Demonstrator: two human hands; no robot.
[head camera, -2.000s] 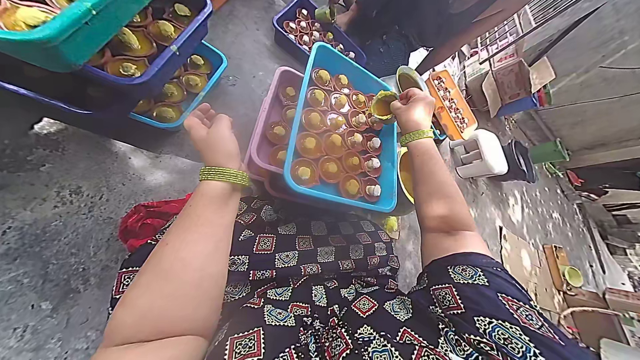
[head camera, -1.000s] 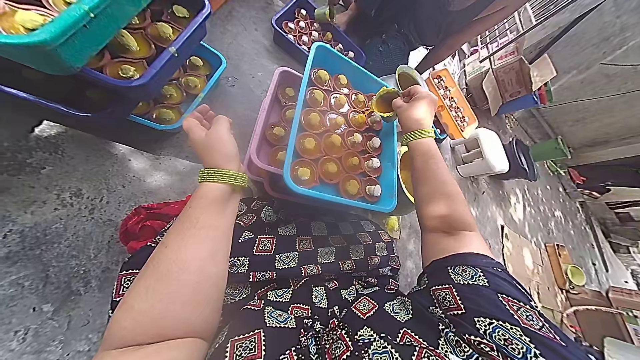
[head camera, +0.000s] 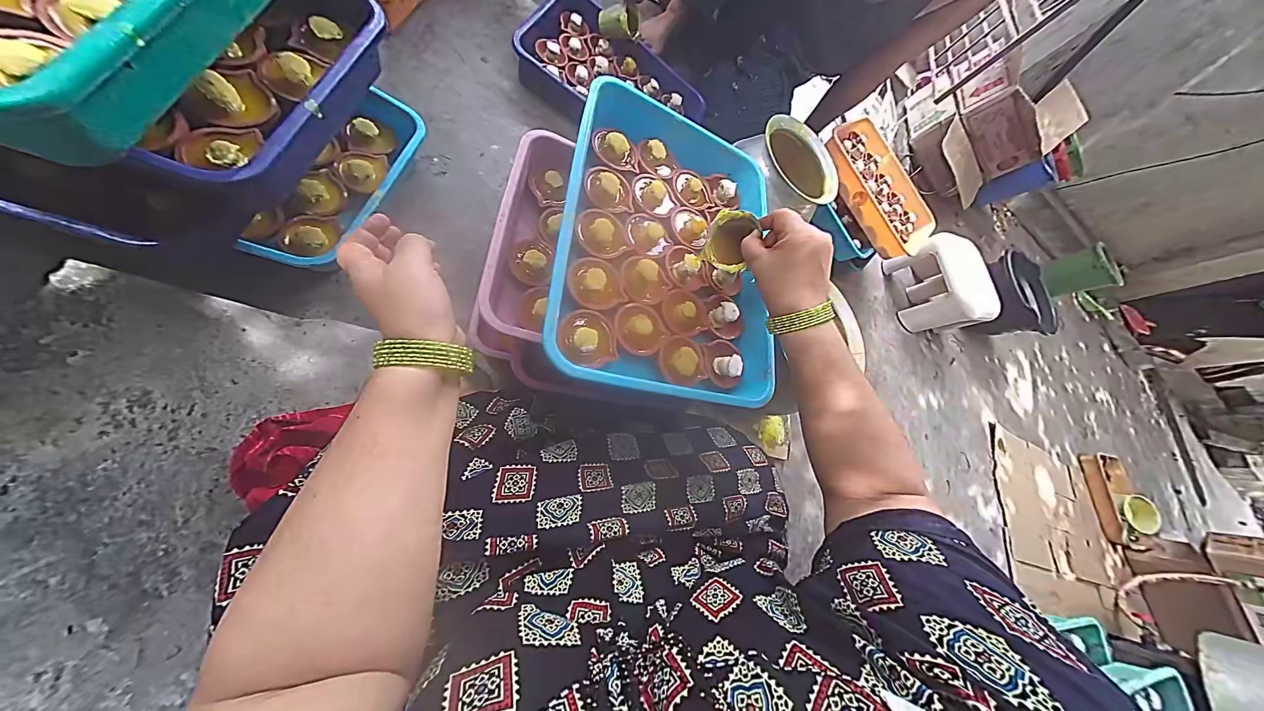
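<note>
My right hand (head camera: 790, 259) grips a small cup (head camera: 731, 240) by its rim, tilted over the right side of a light blue plastic tray (head camera: 657, 387). Rows of small clay cups stand in that tray. Most hold yellowish liquid around a yellow lump (head camera: 595, 282); cups along the right edge have a white lump (head camera: 727, 365). My left hand (head camera: 400, 281) holds nothing, its fingers apart and slightly curled, left of a pink tray (head camera: 494, 286). The blue tray rests over the pink one. Beyond my right hand is a round bowl of brownish-yellow liquid (head camera: 802, 163).
Stacked green (head camera: 148, 104), dark blue (head camera: 341, 123) and light blue (head camera: 341, 252) trays of filled cups are at upper left. A person's hand (head camera: 660, 25) is by another blue tray (head camera: 538, 84). An orange tray (head camera: 904, 188) and a white plastic stool (head camera: 953, 281) stand right.
The small cup in my right hand has moved slightly over the right-hand cups. My left hand has stayed at about the same place.
</note>
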